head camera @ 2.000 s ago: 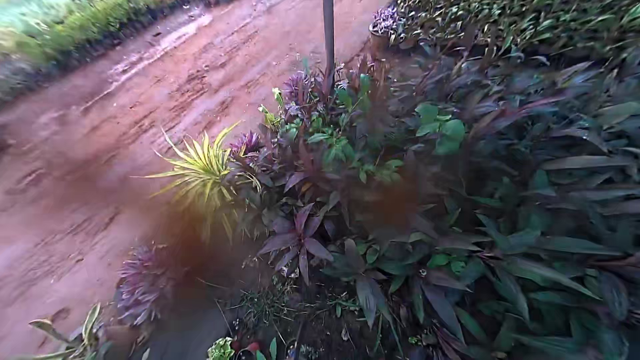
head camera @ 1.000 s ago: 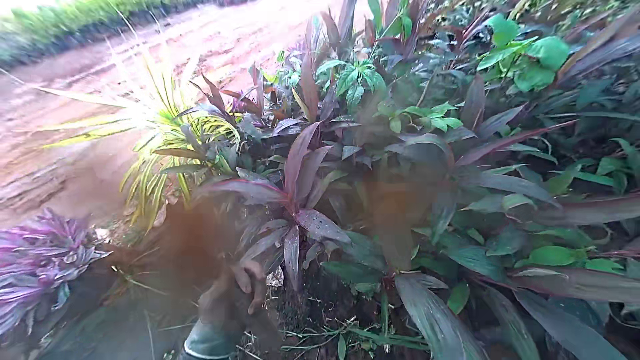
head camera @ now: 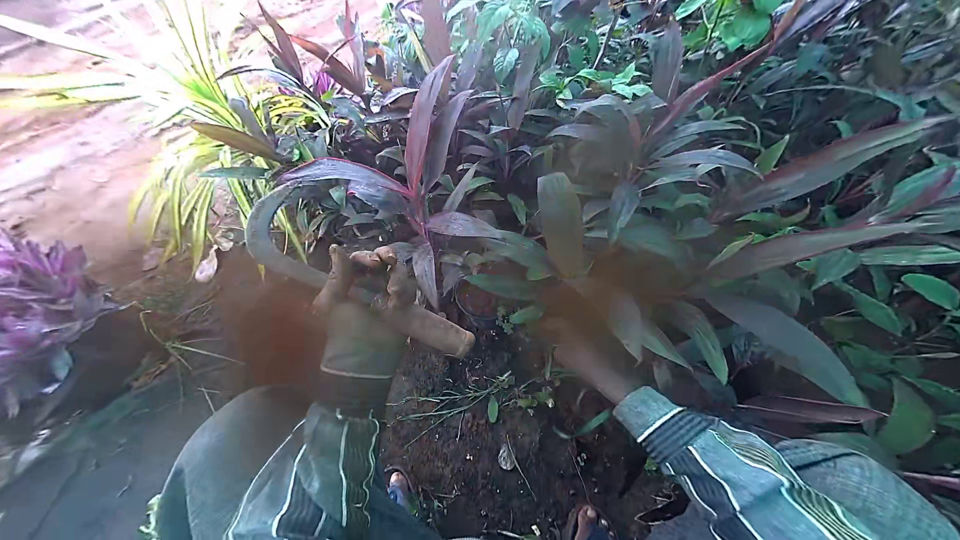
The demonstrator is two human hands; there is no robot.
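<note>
My left hand is closed around the wooden handle of a sickle, whose curved blade arcs up and left beside a red-edged cordyline. To the right, my right hand reaches among long dark leaves; a brown blur and the foliage hide its fingers, so whether it grips anything cannot be told. Between the hands, a small dark plant pot stands on the soil under the leaves. Cut or pulled weeds lie on the ground below it.
Dense dark-leaved plants fill the right side. A yellow-green striped plant stands at upper left, a purple-leaved plant at far left, near a reddish dirt path. My feet are on dark soil.
The view has moved down and closer to the plants. My left hand, low in the frame a second ago, now shows fully with the sickle. My right forearm has come into view.
</note>
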